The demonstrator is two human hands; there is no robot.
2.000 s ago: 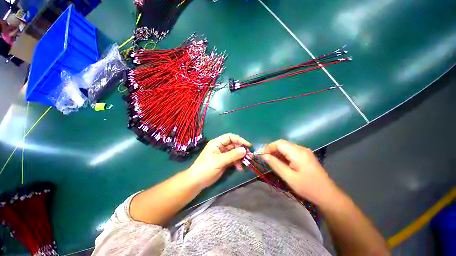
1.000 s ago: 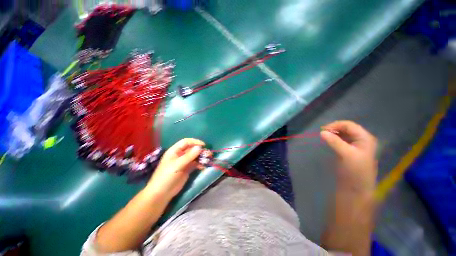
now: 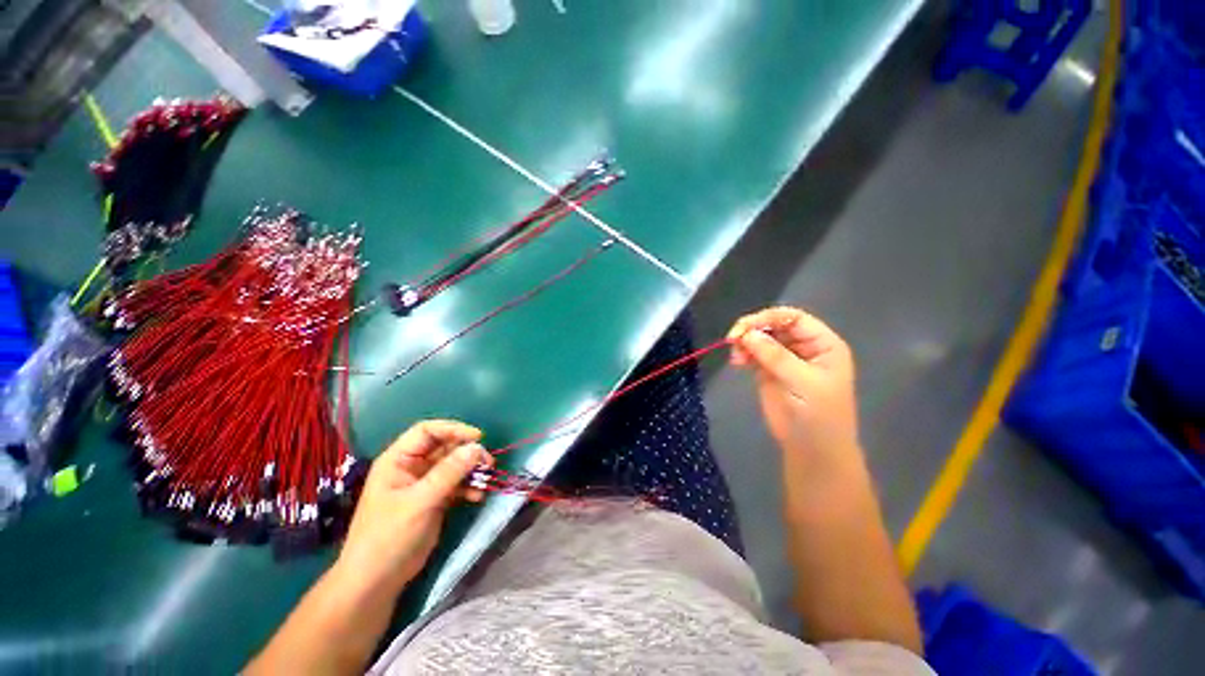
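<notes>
My left hand is closed on the connector end of a wire harness, whose red leads trail right over the table edge to my lap. The housing is mostly hidden by my fingers. My right hand pinches the far end of one red lead wire, stretched fairly straight between both hands. Whether its left end sits in the housing cannot be told. A set-apart harness with a black housing and a loose single red lead lie beyond my hands on the green table.
A large harness pile lies left, black housings toward me. Behind it are a dark bundle, plastic bags and a small yellow-green block. A blue bin stands at the back. Blue bins and a stool are right.
My right hand has moved away from my left, drawing one red lead out straight between them. My left hand still grips the harness. The view has swung right.
</notes>
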